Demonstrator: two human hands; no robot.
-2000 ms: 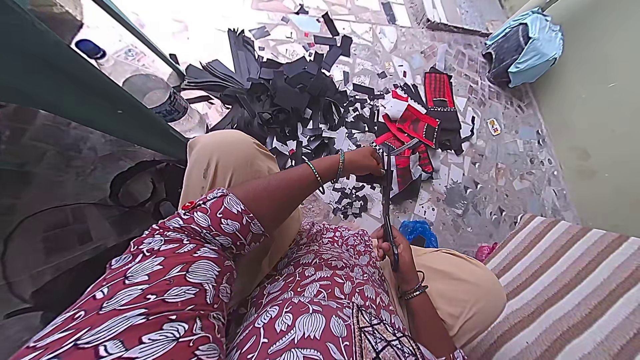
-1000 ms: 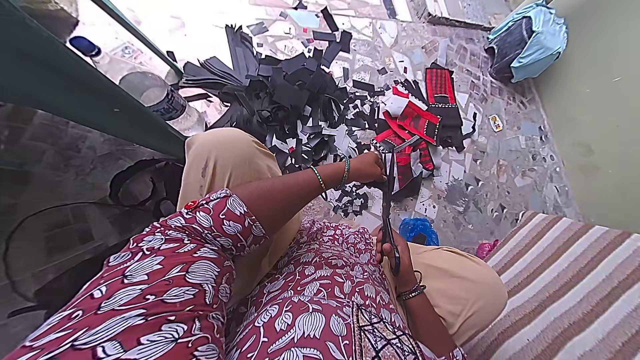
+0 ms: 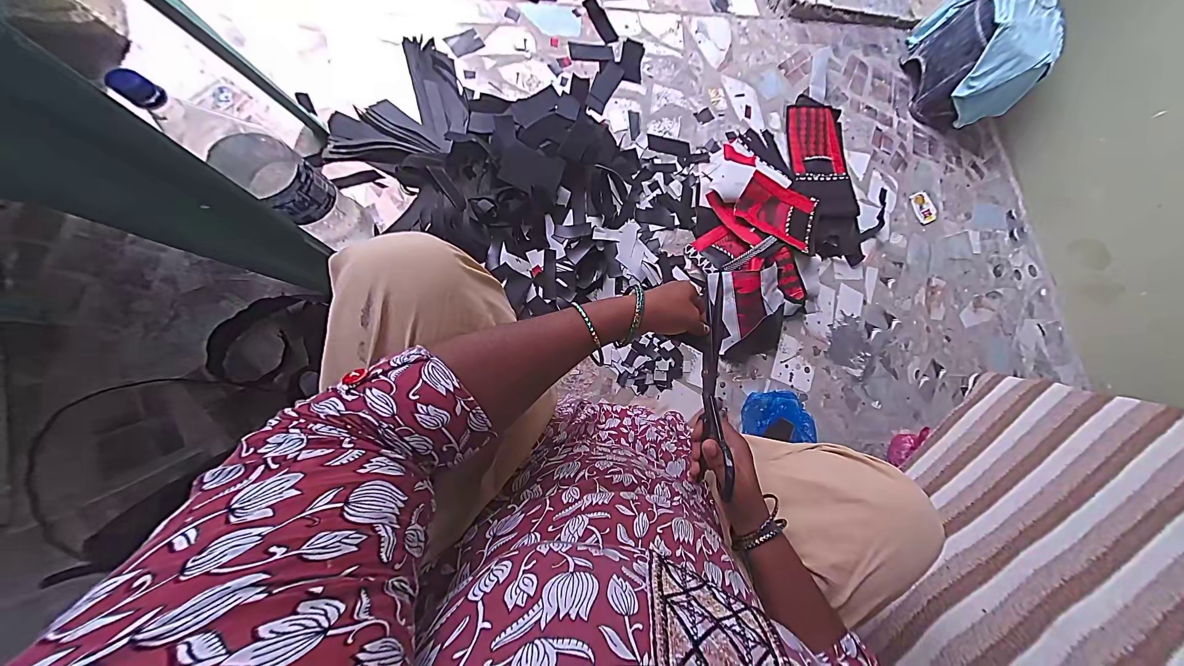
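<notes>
My right hand (image 3: 726,462), low at the centre right, is closed around the handles of dark scissors (image 3: 712,370), whose blades point away from me. My left hand (image 3: 675,308) is beside the blades with its fingers bent inward; a small dark bit shows under them, but what they pinch is too small to tell. Just beyond the blade tips lie red and black checked fabric pieces (image 3: 777,211) with beaded edges. A heap of black strips and cut scraps (image 3: 523,153) spreads over the floor ahead, with small white pieces (image 3: 634,254) among them.
A clear plastic bottle (image 3: 259,166) lies behind a green frame bar (image 3: 139,148) at the left. A blue plastic bag (image 3: 779,416) sits by my knee. At the right are a striped mat (image 3: 1045,518) and a wall (image 3: 1101,213), with a light-blue and dark cloth bundle (image 3: 985,60) farther off.
</notes>
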